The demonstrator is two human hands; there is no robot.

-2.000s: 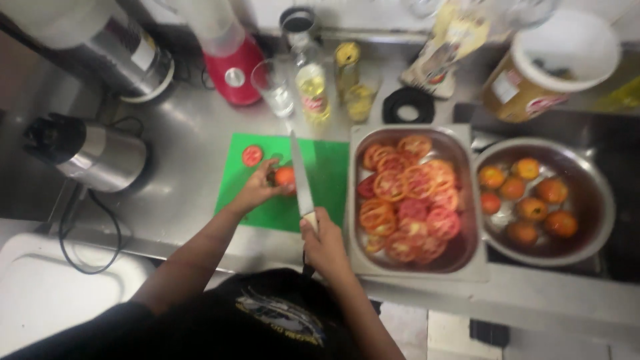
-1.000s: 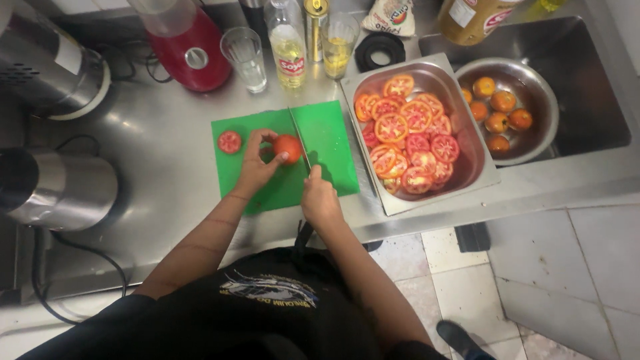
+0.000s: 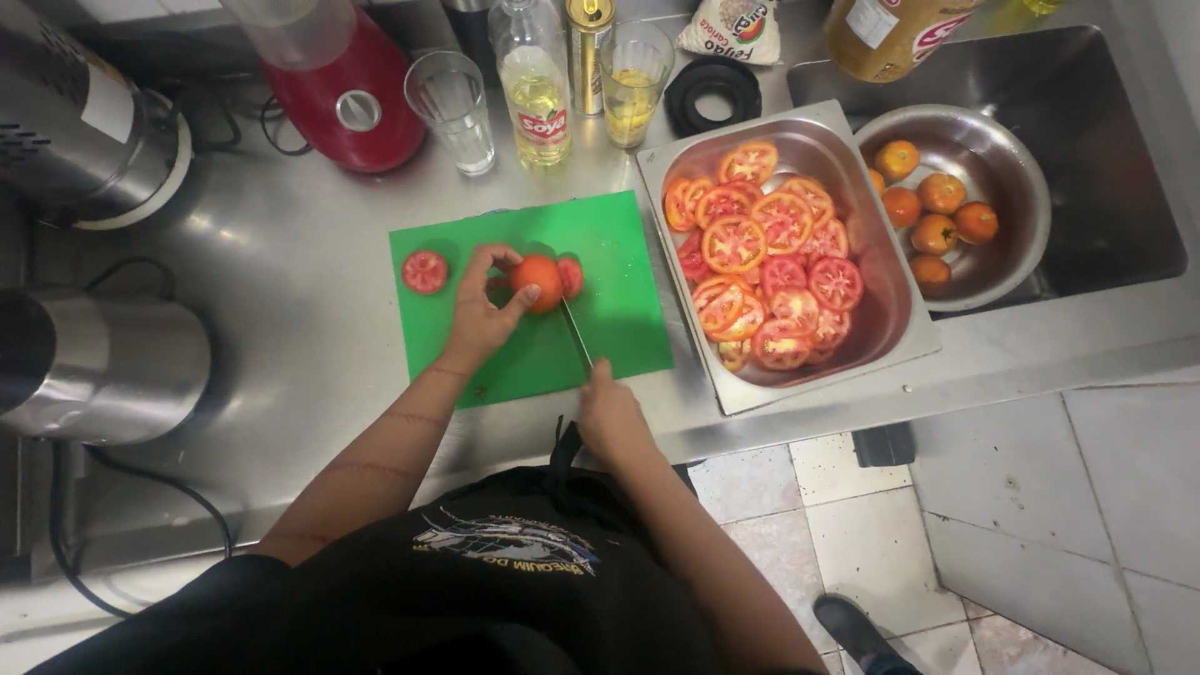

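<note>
My left hand (image 3: 489, 305) grips a whole-looking tomato (image 3: 536, 283) on a green cutting board (image 3: 609, 234). In my right hand (image 3: 611, 410) is the handle of a knife (image 3: 577, 336), its blade pointing away from me against the tomato's right side. A tomato slice (image 3: 570, 277) rests just right of the blade's tip. Another tomato slice (image 3: 425, 272) lies flat at the board's left. Right of the board, a rectangular steel pan (image 3: 886, 328) holds many tomato slices (image 3: 734, 245). Several whole tomatoes (image 3: 941, 192) sit in a round steel bowl (image 3: 1029, 211), with what looks like water.
Behind the board stand a red blender (image 3: 342, 103), a drinking glass (image 3: 455, 117), a Soya oil bottle (image 3: 536, 94), a gold can (image 3: 589, 56), a glass with yellow contents (image 3: 633, 89) and a black ring (image 3: 712, 97). The bowl sits in the sink (image 3: 1116, 169). Steel appliances (image 3: 131, 361) stand left.
A slice now lies right of the tomato, where the frame one second ago shows none. The knife was held above the board two seconds ago and is now down at the tomato. The view has shifted.
</note>
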